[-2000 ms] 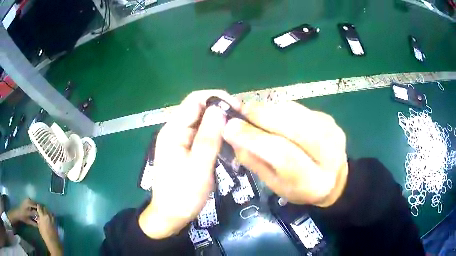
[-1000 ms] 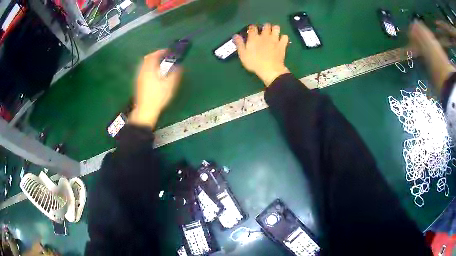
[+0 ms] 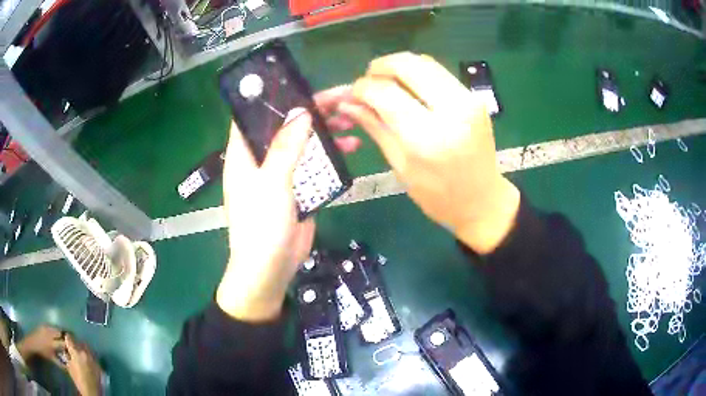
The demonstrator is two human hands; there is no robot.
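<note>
My left hand [image 3: 263, 209] holds a black phone housing [image 3: 267, 116] upright and tilted, its thumb lying across the middle. The housing shows a pale round disc near its upper end, a thin wire below the disc and a white keypad board in its lower half. My right hand [image 3: 426, 131] is just right of the housing, fingers bent and fingertips close together near its edge. Whether they pinch something is too blurred to tell. A loose cluster of black housings [image 3: 321, 329] with white keypad boards lies below my hands, and another housing [image 3: 458, 354] lies to their right.
More housings lie on the green belt [image 3: 542, 69], beyond a worn pale metal strip [image 3: 542, 155]. White loops [image 3: 658, 259] are heaped at right; one loop lies near the cluster. A cream fan [image 3: 101, 259] and grey post [image 3: 70, 147] stand at left. Another person's hands [image 3: 66, 352] show lower left.
Both hands have drawn back from the belt. The left now holds a housing up close, and the right has come beside it. The other person's arm at upper right is gone.
</note>
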